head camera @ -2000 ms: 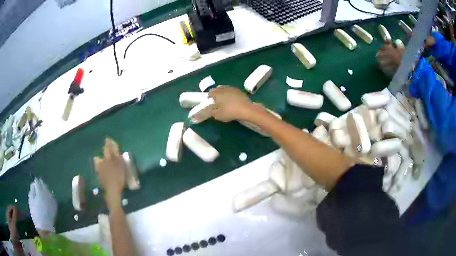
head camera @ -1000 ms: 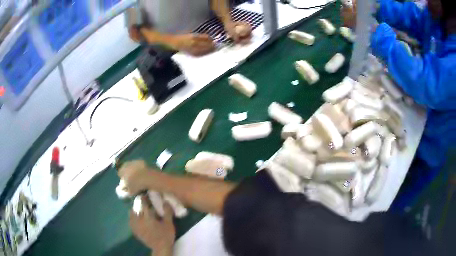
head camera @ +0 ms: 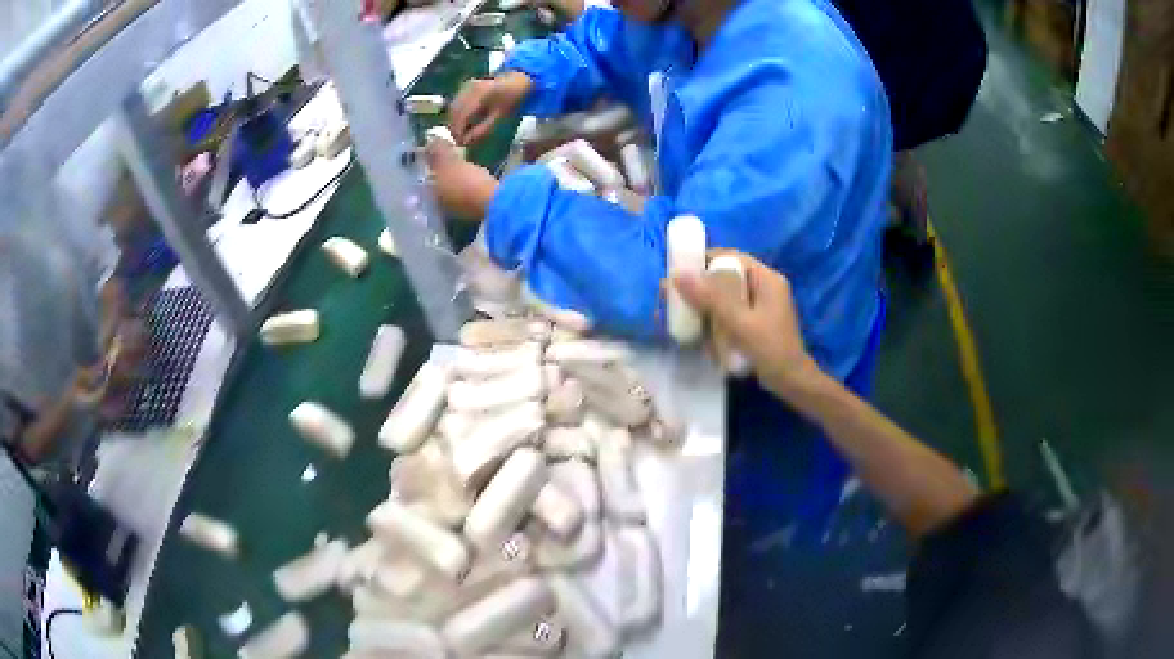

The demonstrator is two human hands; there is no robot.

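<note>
My right hand [head camera: 753, 315] is raised at the right of the view, over the table's right edge, in front of the person in blue. It holds two cream-white plastic housings [head camera: 686, 277], one upright at the fingertips and one behind it against the fingers. Below and to the left lies a large housing pile [head camera: 506, 496]. A few housings in it show small round patterned spots near an end. My left hand is not in view.
The green conveyor belt [head camera: 245, 464] runs along the left with scattered housings and white scraps. A grey metal post [head camera: 386, 167] stands beside the pile. A person in a blue smock [head camera: 785, 142] works just beyond. Another person is at the far left bench. A green floor with a yellow line [head camera: 963, 348] lies right.
The view has swung right. My right hand has left the belt, where both hands were gathering housings, and is now raised with two housings. My left hand has gone out of view.
</note>
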